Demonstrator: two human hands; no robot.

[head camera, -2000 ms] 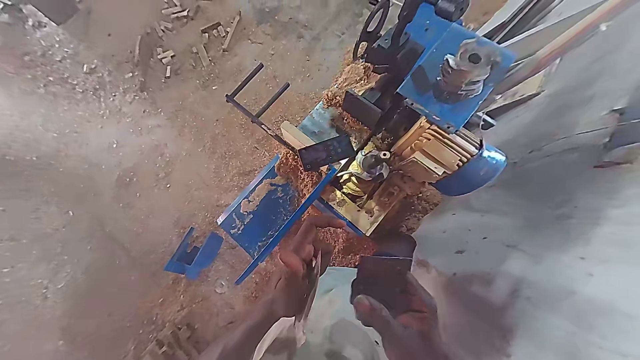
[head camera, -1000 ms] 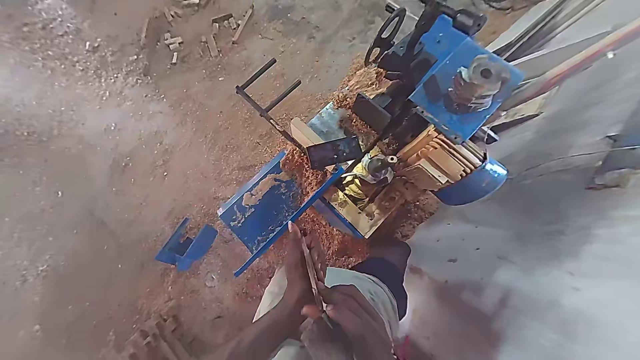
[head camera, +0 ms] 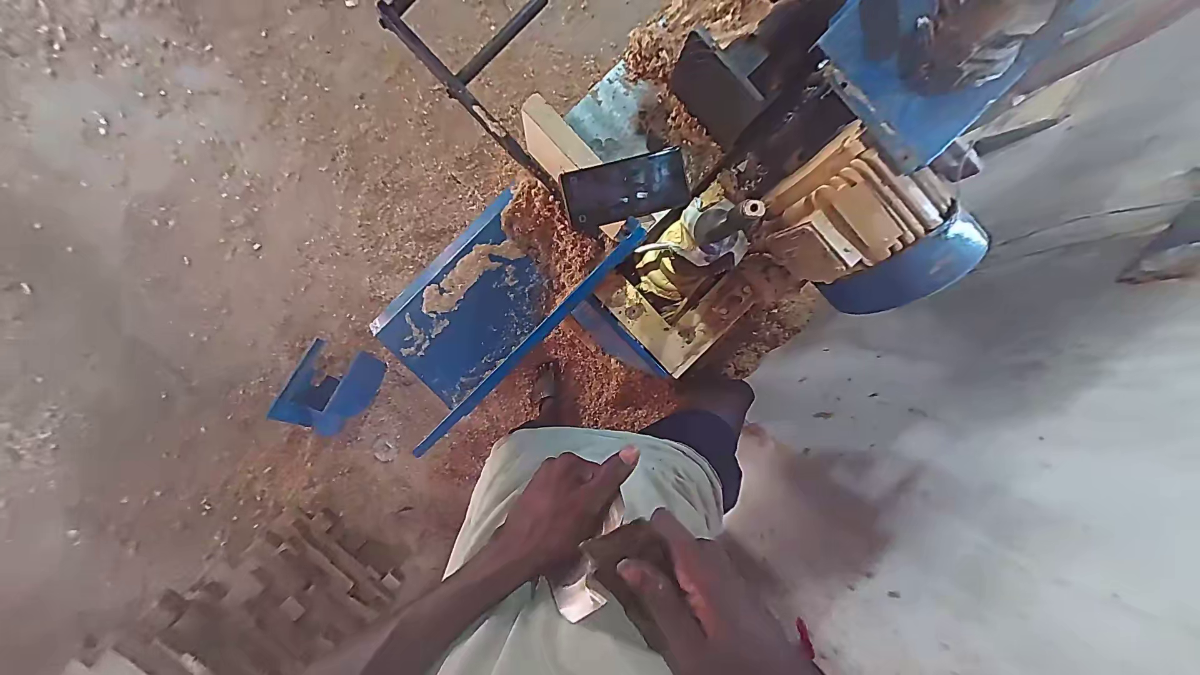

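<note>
Both hands are low in the view, in front of a pale shirt. My right hand (head camera: pixel 698 595) grips a dark, flat brown piece (head camera: pixel 628 562), whose material I cannot tell. Against its left side is my left hand (head camera: pixel 558 506), thumb raised; a small whitish, shiny piece (head camera: pixel 578 595) shows just under it, and whether the fingers hold it is unclear. Beyond the hands stands a blue machine with a blue metal tray (head camera: pixel 478 319). A phone (head camera: pixel 626 187) lies tilted beside a yellow-wrapped part (head camera: pixel 680 262) of the machine.
Wooden pieces (head camera: pixel 858 202) are stacked on the machine's right side, near a rounded blue guard (head camera: pixel 909 267). Reddish wood shavings (head camera: pixel 609 380) lie around its base. A small blue metal bracket (head camera: pixel 328 389) rests on the floor at left. Wood offcuts (head camera: pixel 281 600) are piled at lower left.
The dark flat piece, held upright between the hands a second ago, now shows its broad face in my right hand. My left thumb has lifted away from it.
</note>
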